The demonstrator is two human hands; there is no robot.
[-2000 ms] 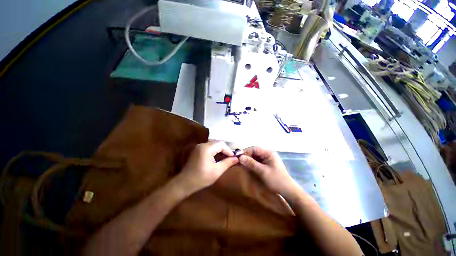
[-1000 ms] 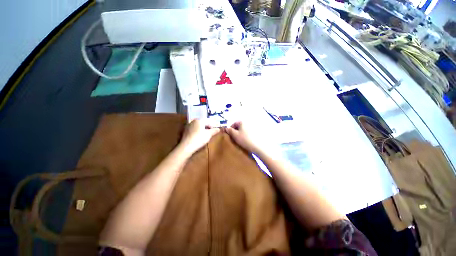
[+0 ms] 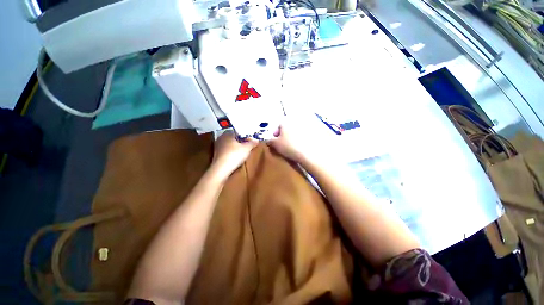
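A brown fabric bag body hangs over the lap, a seam running down its middle. Its top edge is under the white sewing machine head with the red three-diamond logo. My left hand holds the edge just left of the needle area. My right hand holds it just right. The fingertips of both are partly hidden by the machine head, as is the needle. Brown handle loops hang at the left, beside a small cream tag on the cloth.
Dark, red and blue snips lie on the white table right of the machine. A brown bag with coiled handles is at the far right. A teal cloth is left of the machine, near a pale hose.
Both hands have moved the cloth edge forward, from in front of the machine to under its head. The view has shifted closer to the machine head.
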